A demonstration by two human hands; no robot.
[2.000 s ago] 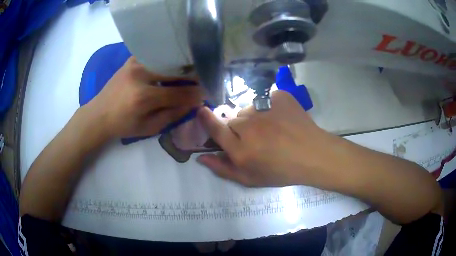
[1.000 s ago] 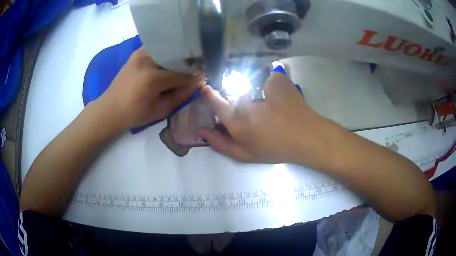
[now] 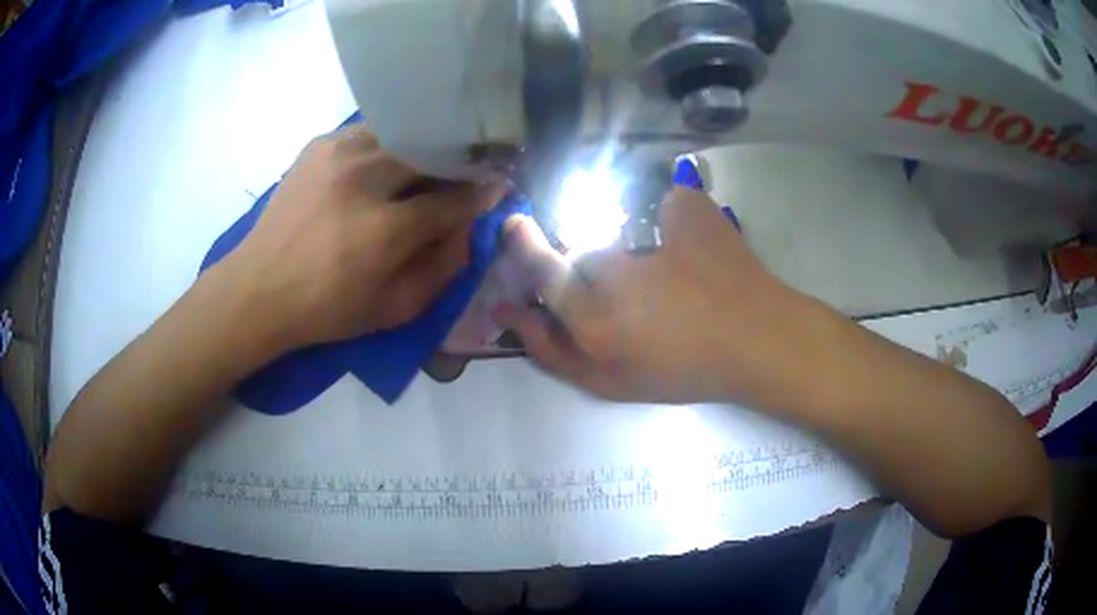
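My left hand (image 3: 343,246) grips the royal blue fabric panel (image 3: 397,354) at the lower left of the needle area; the fabric spreads under and below the palm, with a pointed corner towards me. My right hand (image 3: 662,306) lies beside it, thumb and index fingertips at the fabric's right edge near the presser area. Whether the right fingers pinch the fabric is unclear. The needle and presser foot are hidden in the lamp glare (image 3: 589,210). The sewing machine head (image 3: 842,84) stands above both hands.
A small blue piece (image 3: 687,172) lies behind my right hand. The needle plate's dark edge (image 3: 446,366) shows below the fabric. Blue pieces (image 3: 36,156) are heaped at the far left. A ruler scale (image 3: 409,494) runs along the table's front. A clear plastic bag (image 3: 861,562) hangs below.
The blue panel has turned and come towards me, now spreading below my left hand and covering more of the plate. Both hands remain near the needle. The camera view has shifted slightly.
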